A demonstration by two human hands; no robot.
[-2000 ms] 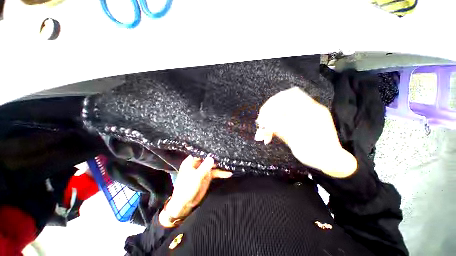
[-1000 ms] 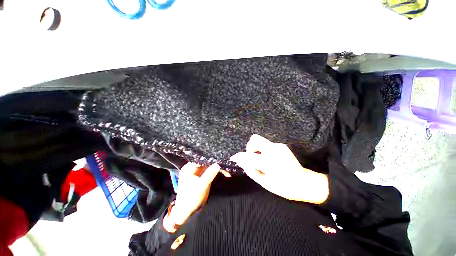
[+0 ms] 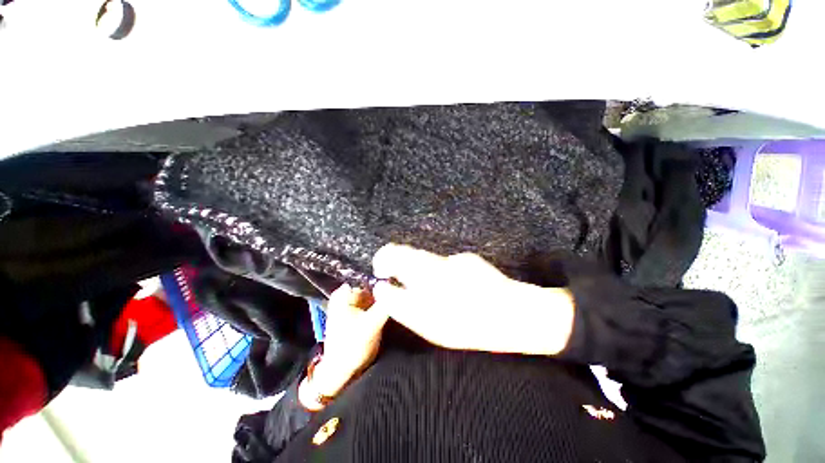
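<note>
A dark grey speckled tweed garment point(image 3: 434, 172) lies across my lap. A braid trim point(image 3: 240, 226) with white flecks runs along its near edge. My left hand point(image 3: 351, 336) grips this edge from below, with thumb and fingers closed on it. My right hand point(image 3: 461, 303) is right beside it, its fingertips touching the edge at my left fingertips. Whether my right fingers hold a needle or thread cannot be seen. Smooth dark lining point(image 3: 249, 262) shows under the trim.
A white table point(image 3: 407, 63) is in front, with blue scissor handles point(image 3: 262, 13), a small ring point(image 3: 116, 18) and a yellow-and-black striped item point(image 3: 755, 20). A purple stool point(image 3: 787, 194) stands at right. A blue basket point(image 3: 217, 348) and a person's red clothing point(image 3: 18, 384) are at lower left.
My right hand has come down from over the tweed to the trimmed edge and moved left against my left hand. My left hand keeps its hold. The view has shifted slightly.
</note>
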